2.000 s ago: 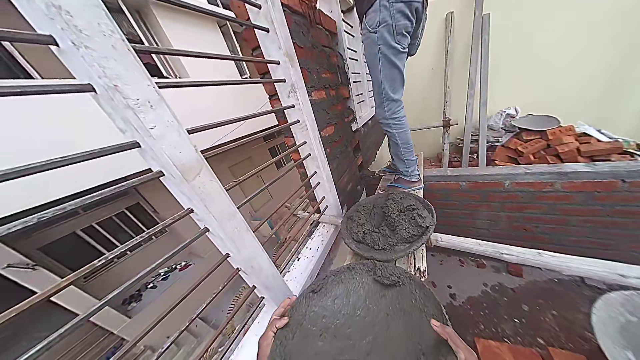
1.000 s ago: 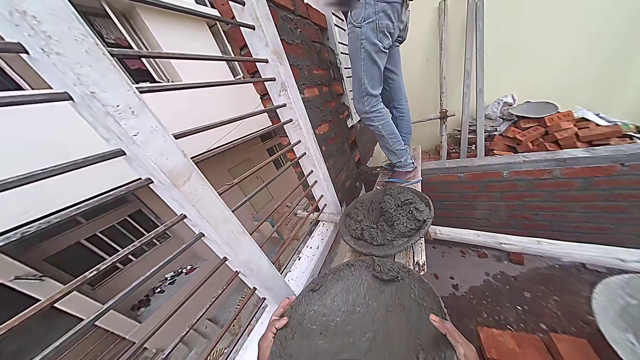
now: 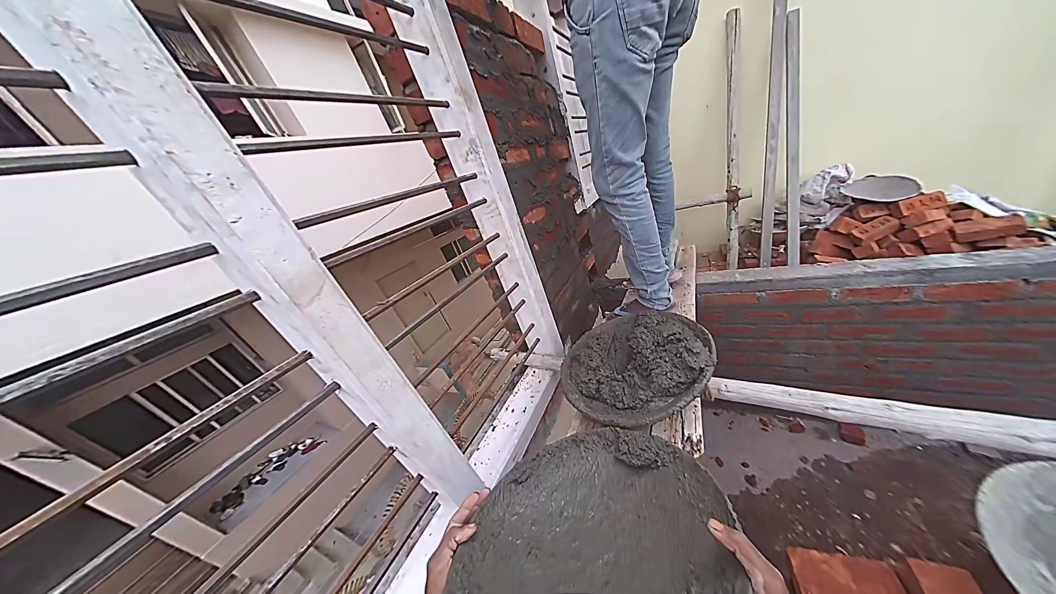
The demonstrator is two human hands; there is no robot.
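Note:
My left hand [image 3: 454, 540] grips the left rim of a round mortar pan [image 3: 594, 528], low in the middle of the view. My right hand [image 3: 747, 557] holds its right rim. Grey mortar coats the pan's surface, with a small lump near the far edge. Just beyond it, a second round pan [image 3: 577, 400] holds a heap of wet mortar [image 3: 652, 363]. That pan rests on wooden planks [image 3: 691, 429], right behind the feet of a person in jeans [image 3: 631, 148]. The near edge of my pan is cut off by the frame.
At left stands a white window frame [image 3: 289, 256] with metal bars, joined to a brick wall [image 3: 528, 157]. A low brick wall [image 3: 874, 322] and a white pole [image 3: 883, 417] lie right. Broken bricks [image 3: 924, 227] are piled behind; loose bricks [image 3: 850, 573] and a pan [image 3: 1023, 520] sit lower right.
The standing person's legs have shifted slightly. Both my hands have stayed on the rim of the near pan, and the two pans keep about the same places.

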